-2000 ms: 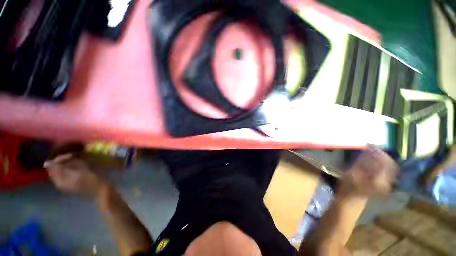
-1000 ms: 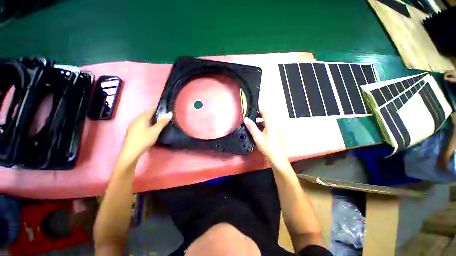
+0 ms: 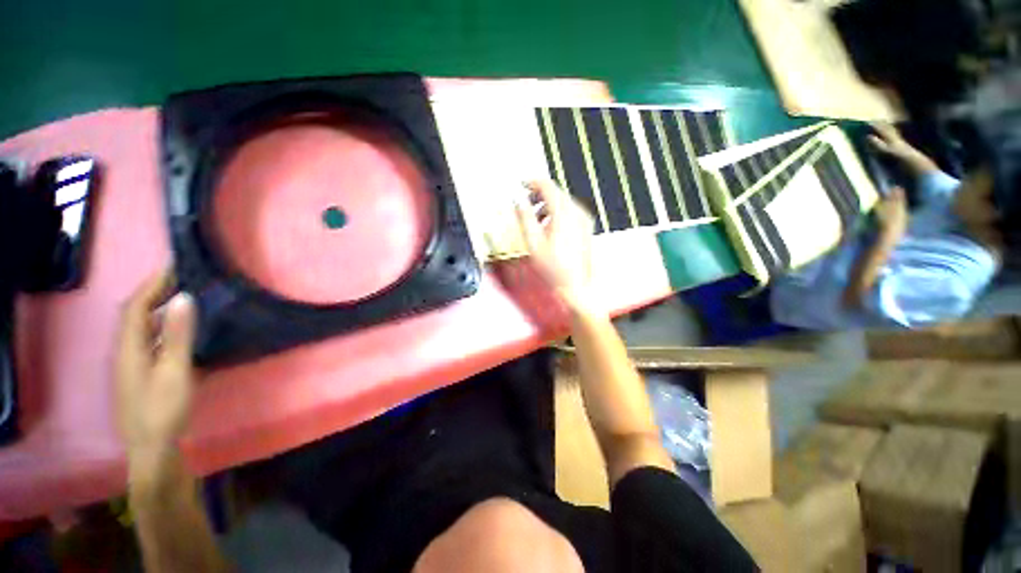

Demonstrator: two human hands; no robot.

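Observation:
A square black plastic frame (image 3: 452, 229) with a large round opening lies flat on the pink foam sheet (image 3: 336, 392). My left hand (image 3: 159, 347) is at the frame's lower left corner, fingers apart; whether it grips the edge is unclear. My right hand (image 3: 551, 241) is right of the frame, above the bare release liner (image 3: 481, 146), fingers bent; something small and pale may be at the fingertips, too blurred to tell. The sheet of black die-cut strips (image 3: 605, 168) lies just beyond my right hand.
A thicker folded stack of strip sheets (image 3: 784, 207) is at the right. A mobile phone (image 3: 69, 224) and dark frames are at the left edge. An open carton (image 3: 739, 437) with clear plastic is below the bench. Another person (image 3: 918, 257) in light blue and closed cartons (image 3: 924, 481) are at the right.
The single frame now lies flat and squarer, further left in view. My right hand has left its edge and moved right towards the strip sheet. The view has shifted right.

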